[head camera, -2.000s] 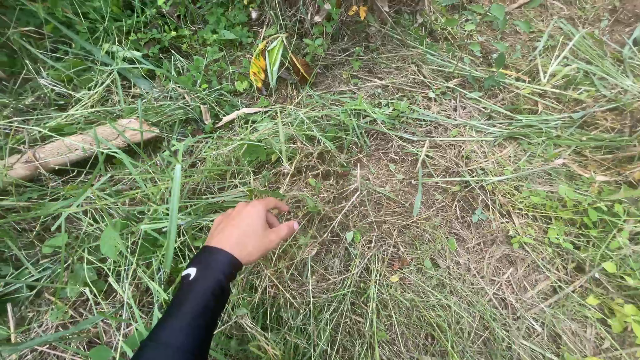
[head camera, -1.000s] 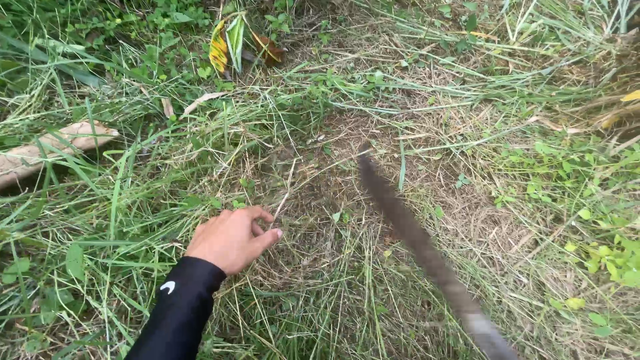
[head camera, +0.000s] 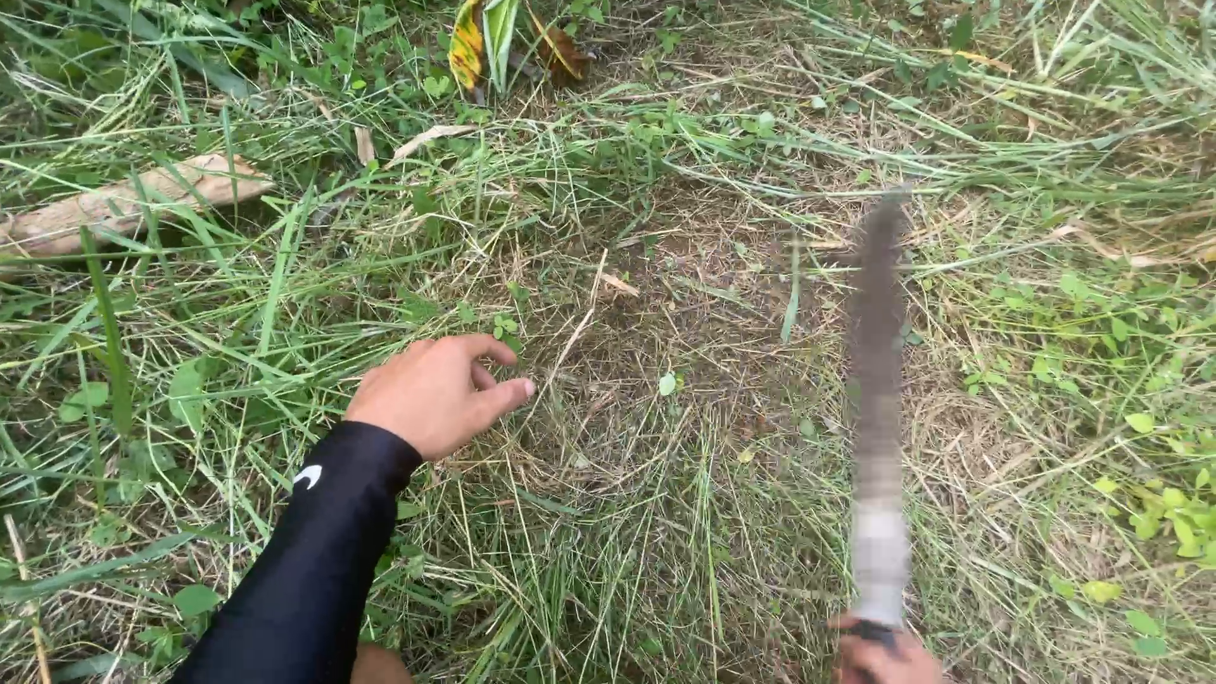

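Observation:
My left hand, in a black arm sleeve, hovers at or just above the grass left of the middle, with thumb and forefinger apart. A thin dry stalk lies close to its fingertips; no hold on it shows. At the bottom right my right hand, partly cut off by the frame edge, grips the dark handle of a machete. The machete's long blade points up and away, blurred, brown toward the tip and pale near the handle. Cut grass and dry straw lie between hand and blade.
A piece of wood lies in the grass at the left. Yellow, green and brown leaves stand at the top. Low leafy weeds grow at the right, and long grass blades lie across the upper right.
Two seconds ago neither the machete nor my right hand was in view. Since one second ago the blade has swung from a slant to nearly upright in the view, farther right.

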